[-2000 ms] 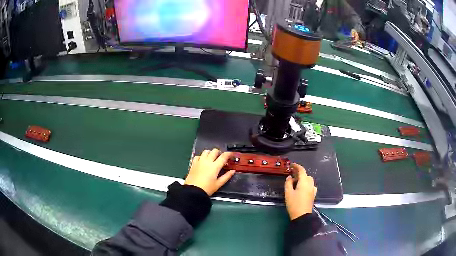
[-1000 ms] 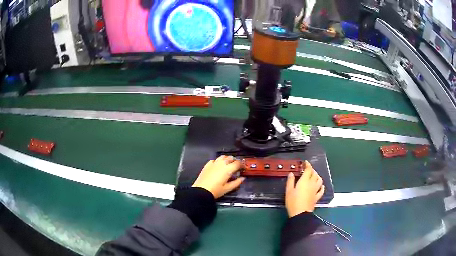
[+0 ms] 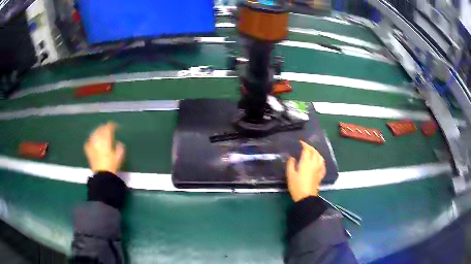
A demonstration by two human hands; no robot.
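Note:
The black base plate [image 3: 201,154] lies in front of me with no red carrier on it, only a bright streak of glare. The microscope [image 3: 256,72] stands upright over it, a thin black guide bar [image 3: 222,137] at its foot. My left hand [image 3: 105,149] is blurred, over the green bench left of the plate, fingers apart, with nothing visible in it. My right hand [image 3: 306,170] is over the plate's right front part, thumb and fingers apart, empty. A red carrier [image 3: 361,132] lies right of the plate.
More red carriers lie at the right [image 3: 401,127], at the far left [image 3: 33,150], behind left [image 3: 93,89] and behind the microscope [image 3: 282,87]. The monitor [image 3: 147,20] is plain blue. Tweezers [image 3: 341,210] lie by my right wrist. A white part [image 3: 195,71] lies below the monitor.
The carrier both hands held is off the plate. My left hand has moved far left and opened; my right hand has let go. The monitor went from a circle image to plain blue.

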